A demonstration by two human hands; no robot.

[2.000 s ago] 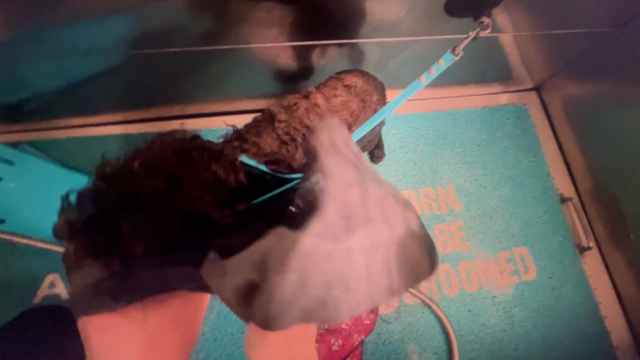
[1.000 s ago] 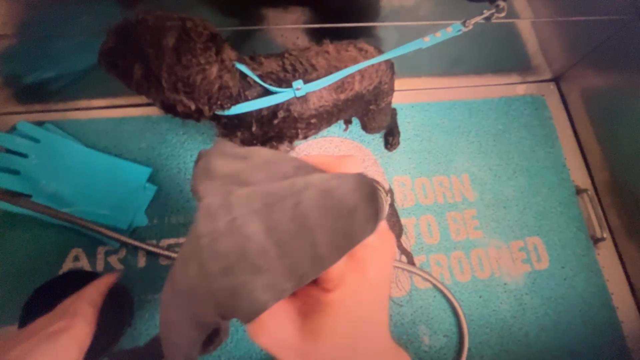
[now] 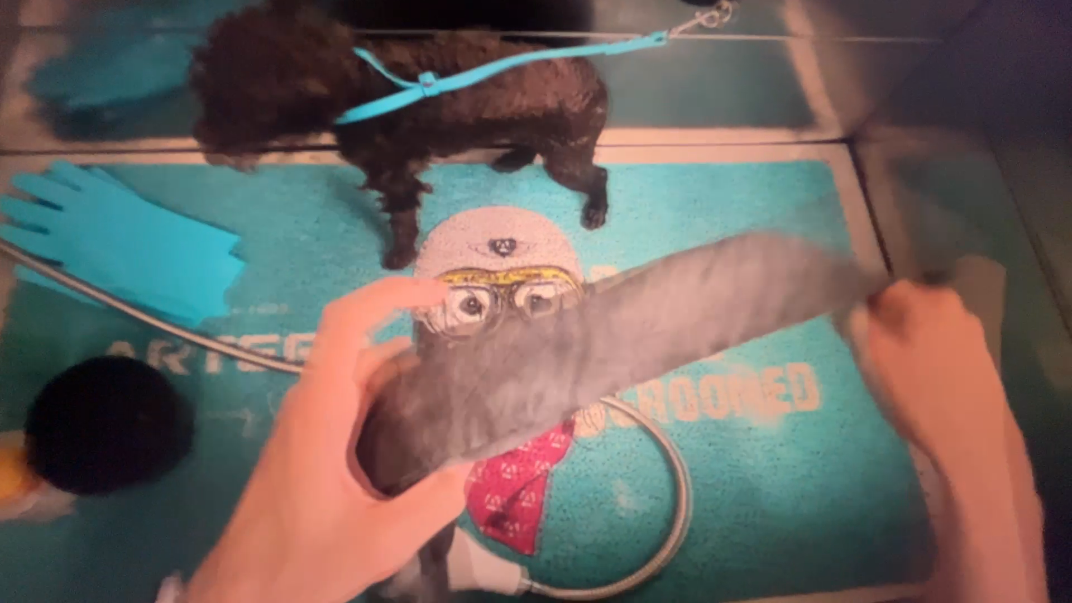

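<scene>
A grey cloth (image 3: 620, 343) is stretched between my two hands, low over the printed turquoise mat (image 3: 754, 469). My left hand (image 3: 360, 444) curls around the cloth's lower left end, thumb below and fingers above. At the right, my right hand (image 3: 921, 352) is closed on the other end, slightly blurred. Beyond the cloth a wet, dark curly-haired dog (image 3: 502, 92) stands at the far side of the mat, its head to the left. A turquoise strap (image 3: 536, 59) lies around its neck and runs to a metal clip (image 3: 712, 15) at the upper right.
Turquoise rubber gloves (image 3: 126, 243) lie at the left. A flexible metal hose (image 3: 682, 494) crosses the mat and loops to a pale shower head (image 3: 486, 565) near the bottom. A round black object (image 3: 109, 425) is at the lower left. Dark walls edge the mat at the back and right.
The cloth, earlier bunched over the dog's back and then over the mat, is now drawn out lengthwise between both hands. My right hand has moved out to the right. The dog shows more fully.
</scene>
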